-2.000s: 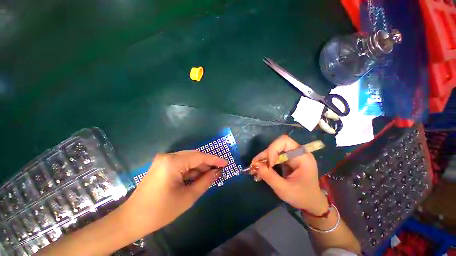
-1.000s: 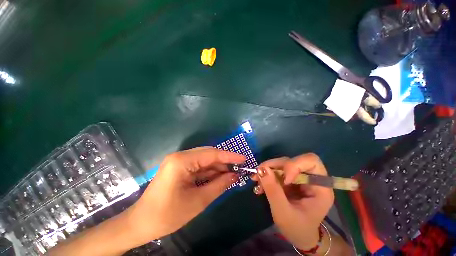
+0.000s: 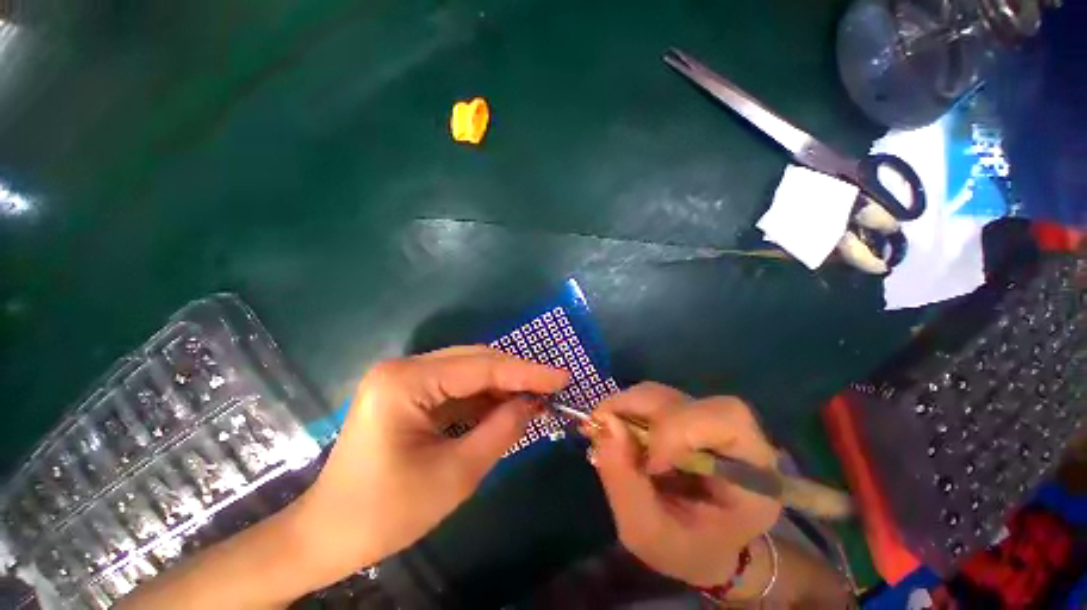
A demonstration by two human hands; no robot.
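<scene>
My left hand (image 3: 405,447) is bare and pinches a small dark component (image 3: 544,405) between thumb and forefinger, partly hidden by the fingers. My right hand (image 3: 679,477) holds tweezers (image 3: 745,474) with a yellow-tan wrapped handle like a pen; their metal tip touches or nearly touches the component. The die-cut adhesive pad sheet (image 3: 551,338), blue-edged with a grid of pale squares, lies flat beneath both hands and is partly covered by them. A clear blister tray (image 3: 179,459) with small parts in its pockets lies at the left, partly behind my left forearm.
Scissors (image 3: 763,119) lie at the upper right beside white tissue (image 3: 808,217) and a clear bottle (image 3: 900,66). A yellow scrap (image 3: 471,120) lies at the top centre. A dark tray of small parts (image 3: 989,405) with a red-orange edge is at the right.
The tweezers' handle has swung down towards the lower right, and my right hand has closed in on my left. The view has shifted, moving the scissors and bottle up and right in the picture.
</scene>
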